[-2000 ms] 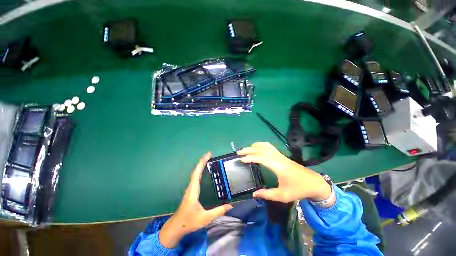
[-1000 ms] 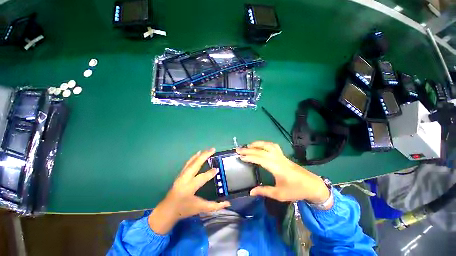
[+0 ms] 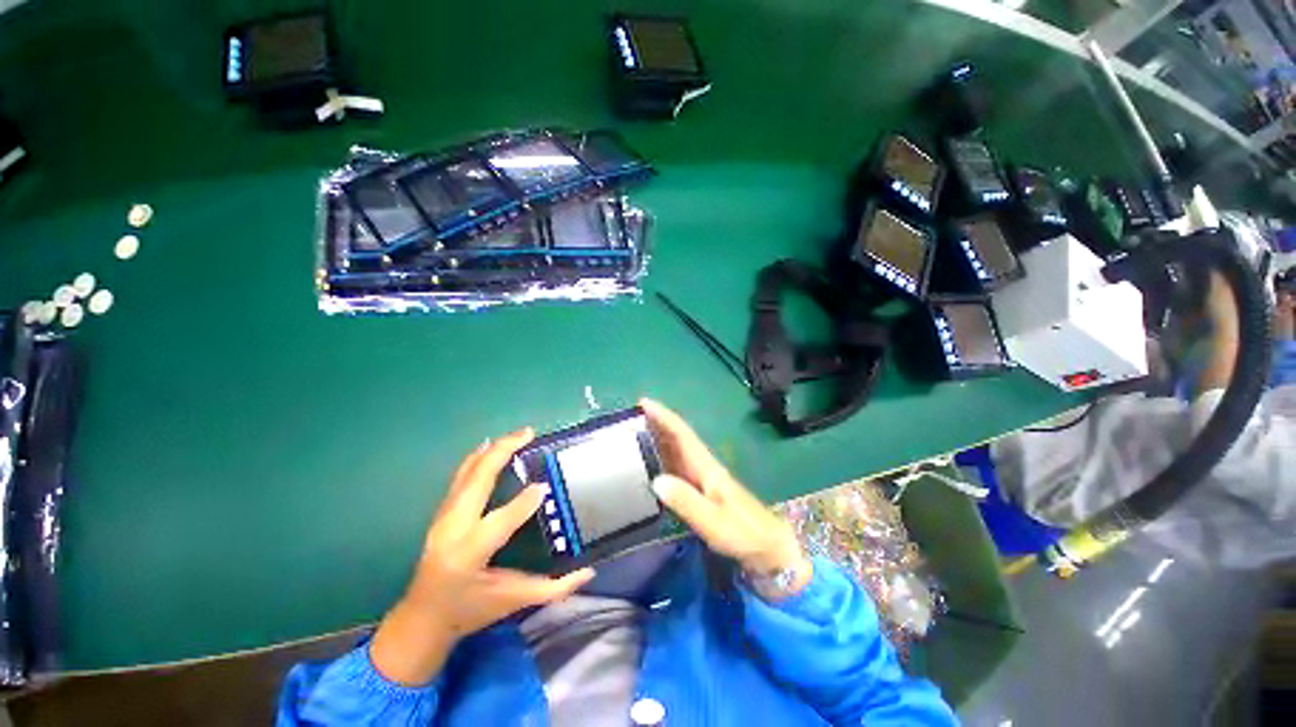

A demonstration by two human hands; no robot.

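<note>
A black square display unit [image 3: 606, 486] with a pale grey screen is held between both hands at the bench's front edge, screen facing up. A blue line and white button marks run along its left side. My left hand [image 3: 476, 547] grips its left side, with fingers on the button edge and thumb at the lower corner. My right hand [image 3: 711, 494] holds its right side, with fingers at the upper right corner. A small white lead [image 3: 591, 399] shows just beyond the unit's far edge. The unit's underside is hidden.
Bezel packs in clear film [image 3: 476, 227] lie ahead, with dark tweezers [image 3: 705, 338] and a black strap loop [image 3: 810, 355] to their right. Several units and a white box [image 3: 1069, 315] stand at right. White discs [image 3: 85, 284] lie left. A bin of crumpled film [image 3: 874, 554] is below the edge.
The view has turned right, so bench things sit further left and the bin and black hose show more. My right fingers have shifted from the unit's top edge to its right side.
</note>
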